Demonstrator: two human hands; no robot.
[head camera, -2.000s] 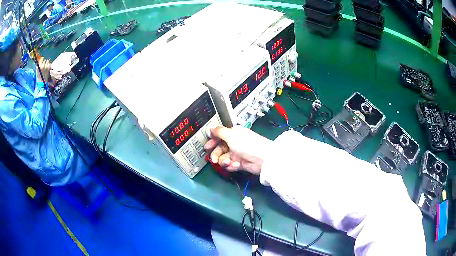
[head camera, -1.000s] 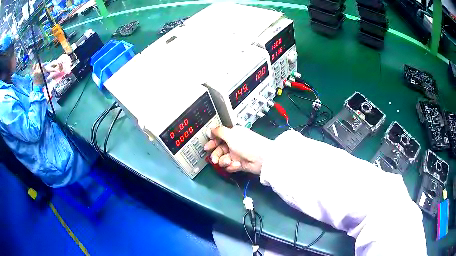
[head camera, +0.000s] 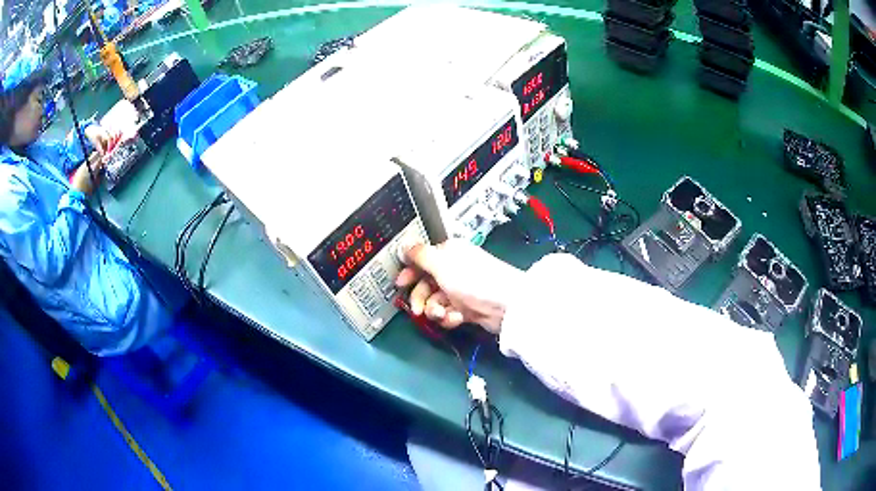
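Observation:
My right hand (head camera: 447, 288), in a white sleeve, reaches in from the lower right. Its thumb and fingers pinch the adjustment knob on the front of the nearest cream-white power supply (head camera: 360, 254); the fingers mostly hide the knob. This supply's two rows of red digits are lit. Two more power supplies, a middle one (head camera: 480, 163) and a far one (head camera: 540, 91), stand beside it with lit displays. Red alligator clips (head camera: 541, 213) are at their fronts. A red clip is partly hidden below my hand. My left hand is not in view.
Three wired grey units (head camera: 680, 233) lie right on the green bench, with open circuit-board housings (head camera: 815, 161) beyond. A blue bin (head camera: 216, 107) is behind the supplies. A cable with a white connector (head camera: 477, 388) hangs over the edge. A person in blue (head camera: 72, 240) works at left.
The nearest supply's red digits have changed. My right hand stays at the knob with only slight finger movement. The person in blue has moved their head and hands.

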